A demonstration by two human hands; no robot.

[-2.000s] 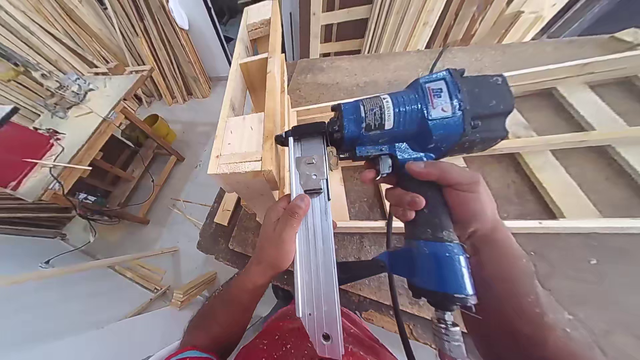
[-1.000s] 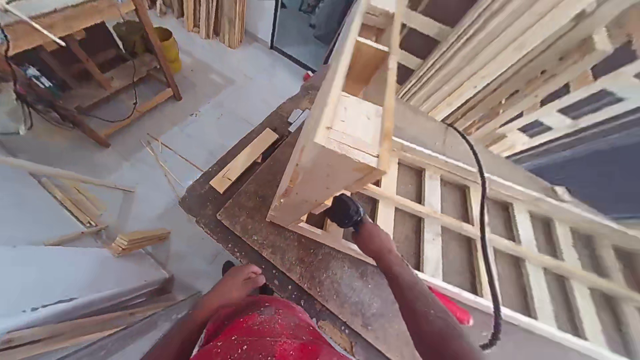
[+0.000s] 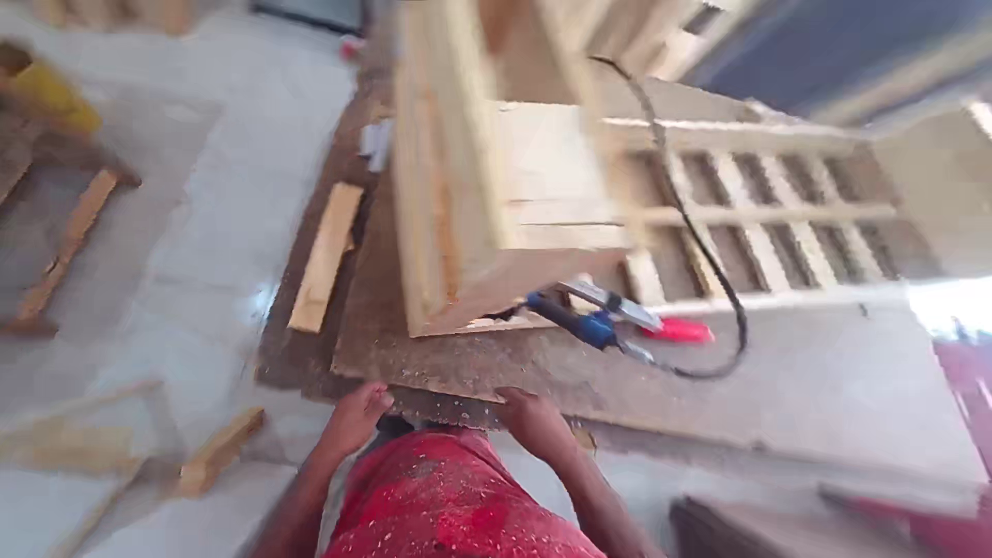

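My left hand (image 3: 358, 418) and my right hand (image 3: 536, 422) are at the near edge of the worktable (image 3: 434, 364), close to my body, with no tool in either. The fingers are partly hidden at the edge. Beyond them an open wooden box frame (image 3: 453, 232) stands on the table. Beside its near right corner lies the blue pneumatic nail gun (image 3: 573, 319), partly hidden by the frame, its black hose (image 3: 717, 271) curving away. A red-handled tool (image 3: 678, 330) lies next to it.
A slatted wooden frame (image 3: 767, 213) lies on the right of the table. A short wood block (image 3: 325, 260) is near the left edge. On the floor at left are offcuts (image 3: 221, 449) and a yellow bucket (image 3: 54, 97).
The nail gun, held by my right hand two seconds ago, now lies on the table. My right hand has drawn back from beside the box frame to the near edge. The view has shifted.
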